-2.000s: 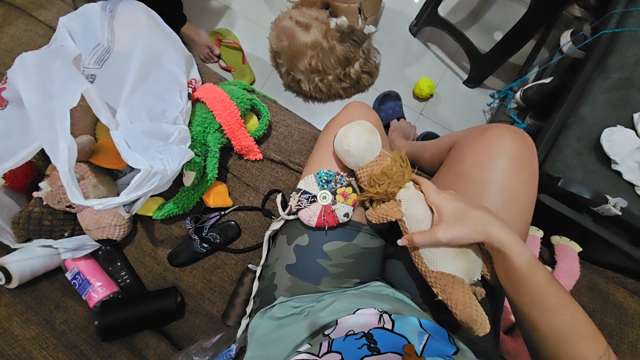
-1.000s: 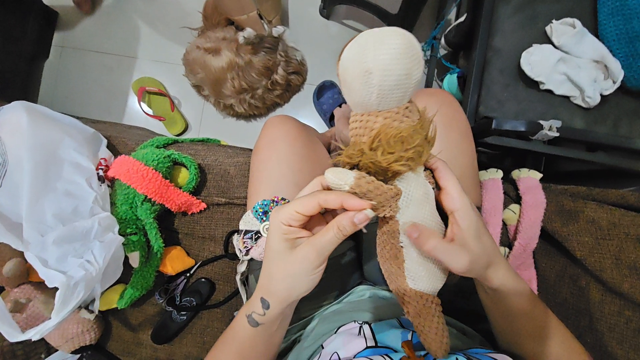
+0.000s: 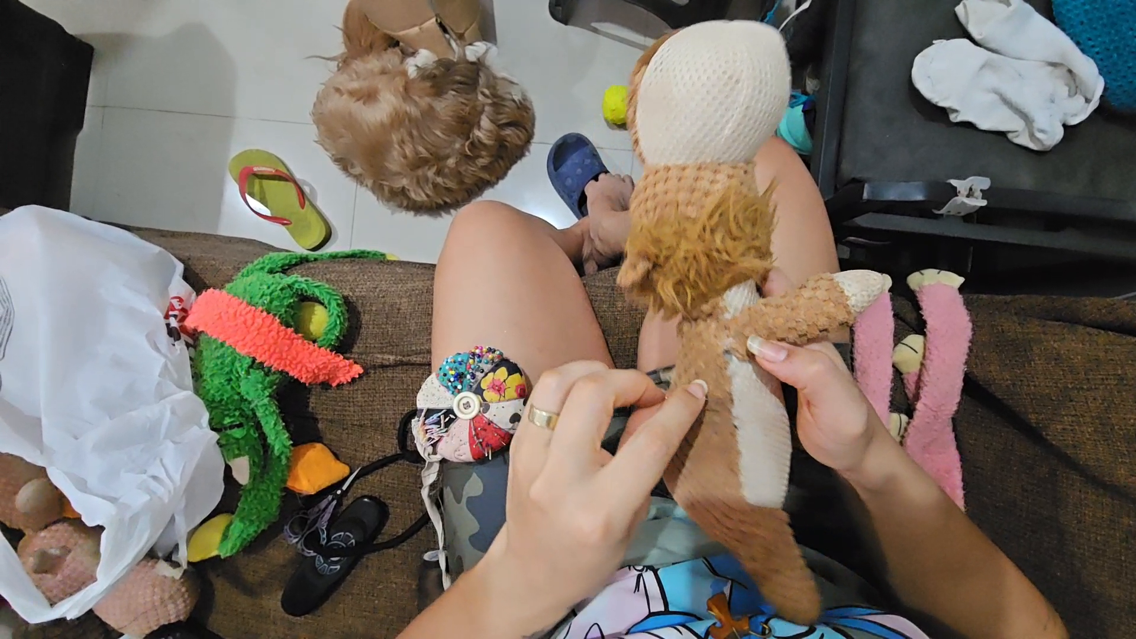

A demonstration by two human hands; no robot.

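Observation:
A crocheted stuffed toy (image 3: 701,355) in brown and cream, with a tuft of shaggy golden fur, lies over my lap, its cream end pointing away from me. My right hand (image 3: 821,399) grips its side, thumb at the base of a short arm with a cream tip. My left hand (image 3: 595,470), wearing a ring, has thumb and index finger brought together at the brown body; whether they pinch the fabric or something small is unclear. A round patchwork pincushion (image 3: 470,406) full of pins rests on my left thigh.
Left on the brown sofa (image 3: 373,311) are a white plastic bag (image 3: 98,382), a green plush piece (image 3: 240,417) with a coral strip, and scissors (image 3: 324,532) by a black case. Pink plush limbs (image 3: 941,382) lie right. A curly-furred dog (image 3: 426,124) is on the floor.
The toy has turned in my hands, its cream-tipped arm now pointing right instead of left. My left hand has let go of that arm and is lower, at the body.

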